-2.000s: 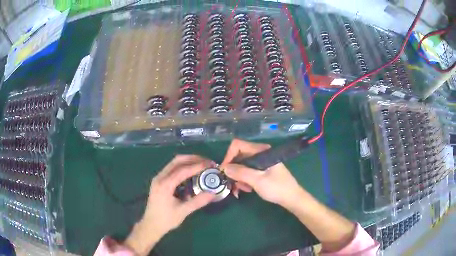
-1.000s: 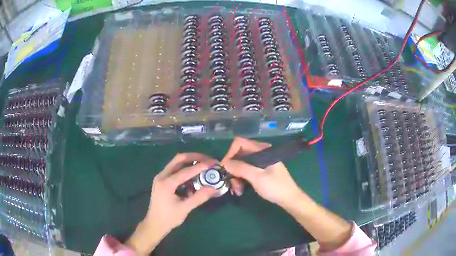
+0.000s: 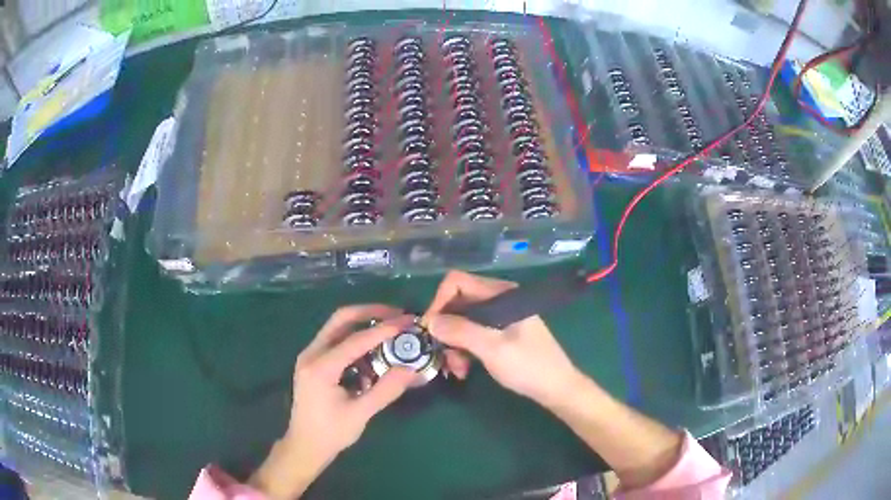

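Note:
A round silver fixture (image 3: 407, 349) with concentric rings stands on the green mat, low centre. My left hand (image 3: 344, 376) is around its left side, fingers at the back rim and thumb at the front. My right hand (image 3: 498, 347) grips a black corded hand tool (image 3: 532, 301) like a pen at the fixture's right side. The tool's tip and any small wired part there are hidden by my fingers. A thick red lead runs from the tool's rear to the upper right.
The clear main tray (image 3: 366, 259) behind the fixture holds rows of small discs on its right part. Clear side trays stand at left (image 3: 109, 391) and right (image 3: 705, 322). Another tray (image 3: 664, 98) and a red strip (image 3: 608, 160) are upper right. Papers (image 3: 68, 93) lie upper left.
The hands keep nearly the same hold on the fixture and tool. The view has shifted slightly, so the tray and the red lead appear further left.

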